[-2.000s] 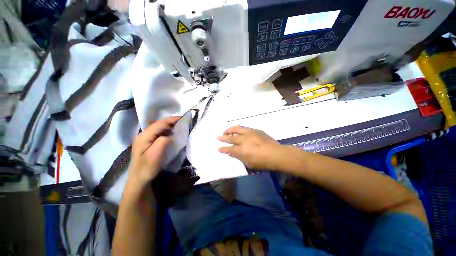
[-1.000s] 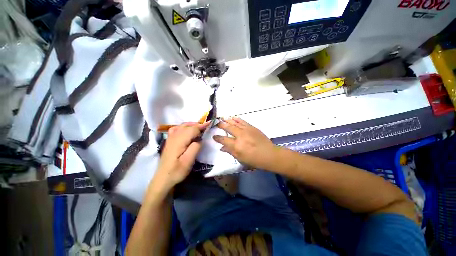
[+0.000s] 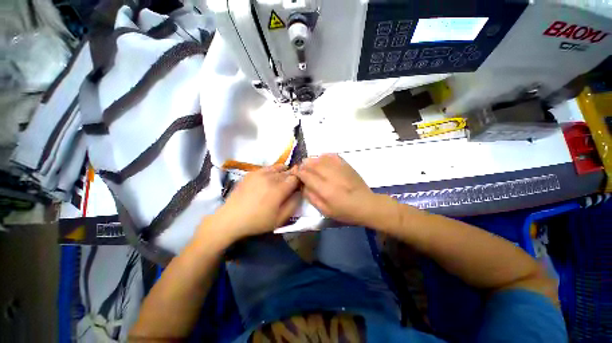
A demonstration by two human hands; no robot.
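A white garment piece with dark stripes (image 3: 151, 120) is heaped left of the needle. Its dark narrow edge strip (image 3: 299, 144) runs from under the presser foot (image 3: 305, 107) toward my hands. My left hand (image 3: 265, 197) and my right hand (image 3: 335, 187) meet at the fingertips and pinch the garment edge in front of the needle. An orange strip (image 3: 249, 165) lies on the cloth just beyond my left fingers. The cloth between my fingertips is mostly hidden.
The white sewing machine (image 3: 329, 40) stands behind, with a lit control panel (image 3: 436, 40). Yellow-handled snips (image 3: 441, 127), a greyish box (image 3: 513, 120) and a red item (image 3: 580, 146) lie to the right. A ruler (image 3: 476, 192) runs along the front edge. Blue baskets (image 3: 537, 234) stand below.
My left hand has moved right to meet my right hand at the garment edge. The orange strip has come into sight by my left fingers. The camera view has shifted slightly.
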